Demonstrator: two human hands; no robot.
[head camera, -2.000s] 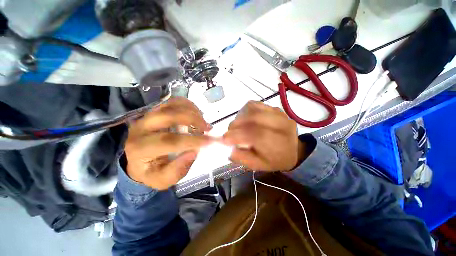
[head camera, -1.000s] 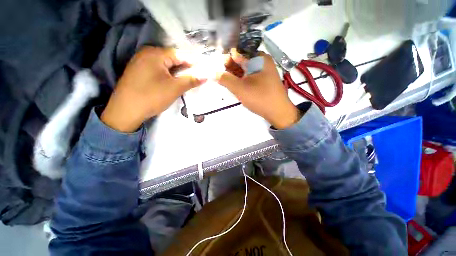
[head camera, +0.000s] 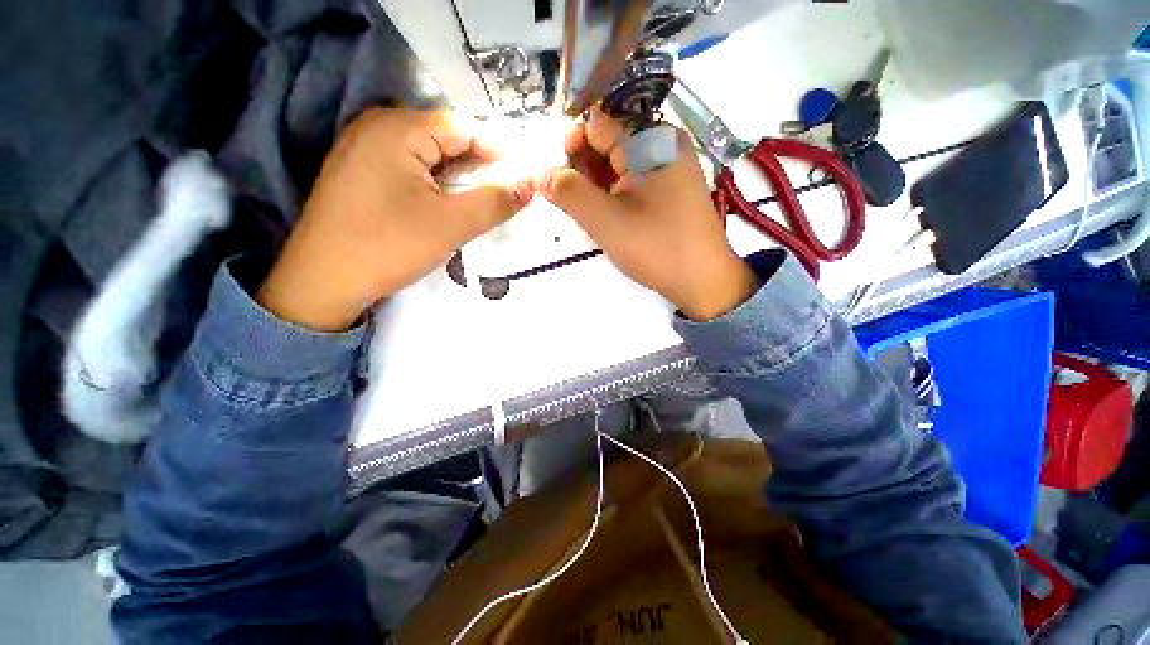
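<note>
My left hand (head camera: 378, 208) and my right hand (head camera: 650, 208) are at the needle area of the sewing machine (head camera: 542, 51), under its head. Their thumb tips almost meet. Fingers of both hands are bent in bright glare, so what they pinch, if anything, cannot be made out. A thin dark line runs over the white tabletop (head camera: 505, 359) below the hands, with a small round dark piece (head camera: 493, 287) at its end. Dark grey cloth (head camera: 290, 76) lies in folds at the left, with a fuzzy white strip (head camera: 120, 328) on it.
Scissors with red handles (head camera: 807, 189) lie right of my right hand, blades towards the machine. Dark fobs (head camera: 858, 120) and a black phone (head camera: 990, 189) lie farther right. A blue crate (head camera: 990, 391) and a red object (head camera: 1087, 422) are below the table's right edge.
Both hands have moved from nearer the table's front edge up under the machine head. Over the last second they have barely moved. The view has shifted, showing more of the crate side.
</note>
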